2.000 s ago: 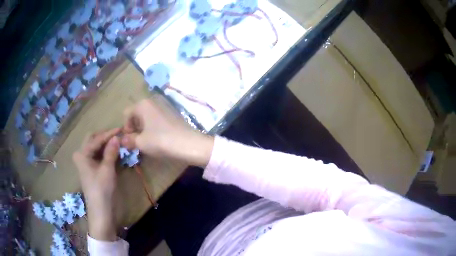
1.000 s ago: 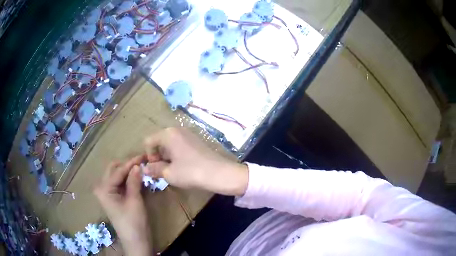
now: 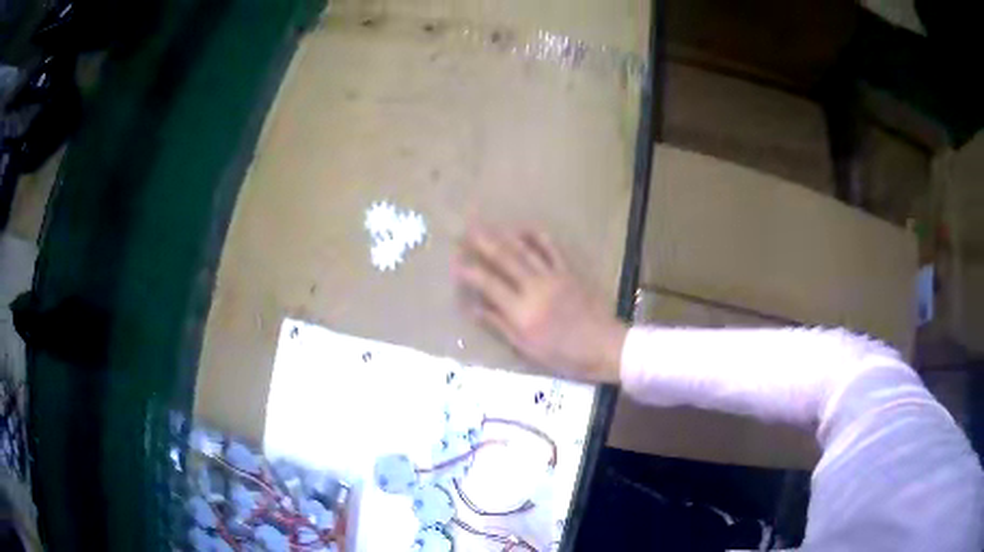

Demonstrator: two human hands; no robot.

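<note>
My right hand (image 3: 529, 297) is over the brown worktop (image 3: 432, 129), slightly blurred, with its fingers apart and nothing seen in it. A small cluster of bright white toothed pieces (image 3: 393, 233) lies on the worktop to the left of my fingertips, not touched by them. A white sheet (image 3: 324, 404) lies below my hand, with several wired round units (image 3: 396, 472) and their dark and red wires on it. My left hand is not in view.
A heap of wired round units (image 3: 270, 515) lies at the bottom left beside the sheet. A green strip (image 3: 140, 237) runs along the worktop's left side. Brown cardboard (image 3: 755, 232) stands beyond the dark right edge of the worktop. A dark object (image 3: 54, 323) sits at the far left.
The view has swung to another part of the worktop. My hands were together at a pale toothed piece; now my right hand is apart and open, and my left hand has left the view.
</note>
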